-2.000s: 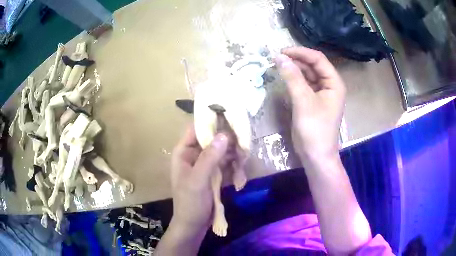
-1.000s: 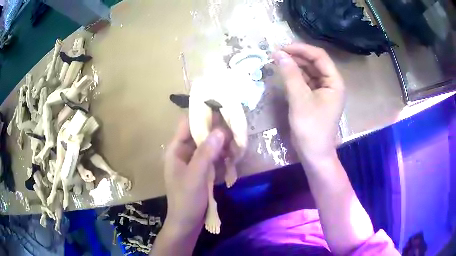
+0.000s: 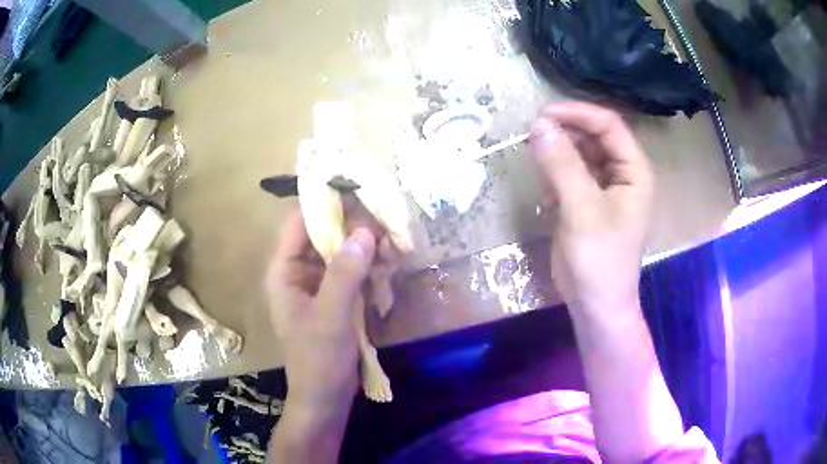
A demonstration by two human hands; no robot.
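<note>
My left hand (image 3: 322, 290) holds a cream figure lower body (image 3: 340, 195) by its thighs, with the square waist block up and the bare feet towards me. A small black hip piece (image 3: 280, 187) sticks out at its left side, and a dark bit shows between the thighs. My right hand (image 3: 594, 181) pinches a thin white stick (image 3: 504, 145) between thumb and fingertips. The stick's tip points at a white glue patch (image 3: 449, 172) on the stained pad, beside a white ring-shaped thing (image 3: 458, 116).
Cream legs with black pieces are piled at the left (image 3: 118, 236). Black jagged skirt pieces (image 3: 608, 54) lie at the upper right, beside a metal-edged glassy box (image 3: 771, 100). More cream-and-black legs (image 3: 245, 417) show below the bench edge.
My left hand has moved left with the lower body, away from the pad. My right hand has shifted slightly right, and the white stick now shows clearly.
</note>
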